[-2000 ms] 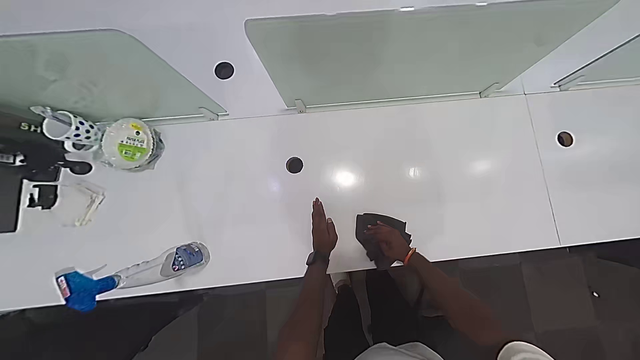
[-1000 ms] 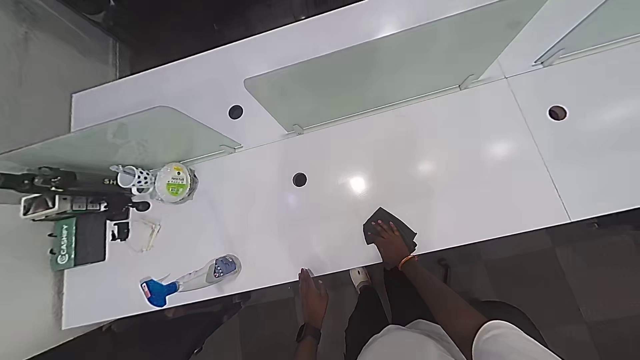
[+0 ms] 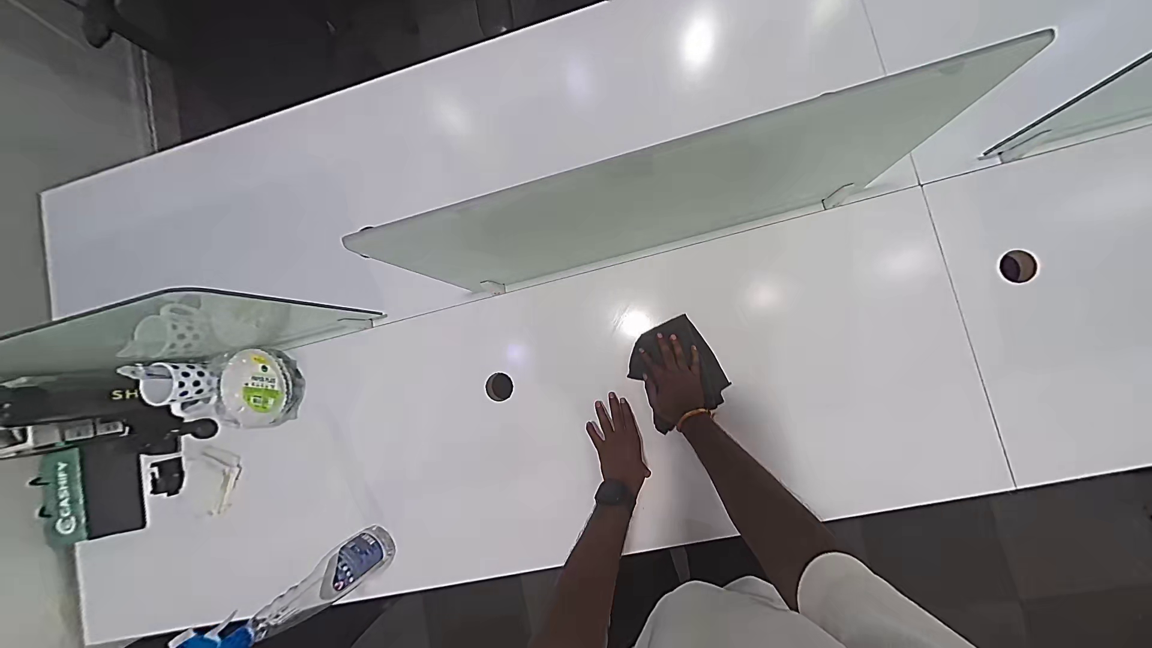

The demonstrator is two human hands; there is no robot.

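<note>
My right hand (image 3: 675, 378) presses flat on a dark cloth (image 3: 708, 360), its fingers spread over the folded fabric on the white desk (image 3: 810, 405). An orange band circles that wrist. Just left of the cloth, my left hand (image 3: 618, 445) rests palm down with its fingers apart and nothing in it; a dark watch is on its wrist. A clear spray bottle (image 3: 360, 562) with a blue trigger head lies on its side near the desk's front edge at lower left, its head partly cut off by the frame.
Frosted glass dividers (image 3: 675, 189) stand behind the hands. At far left are a spotted mug (image 3: 184, 384), wrapped paper plates (image 3: 259, 387), a green bag (image 3: 63, 499) and dark items. Round cable holes (image 3: 499, 387) pierce the desktop. Bright light reflects near the cloth.
My right hand has moved the cloth farther from the desk's front edge, toward the divider. My left hand, at the front edge a second ago, now lies on the desktop. The view has shifted.
</note>
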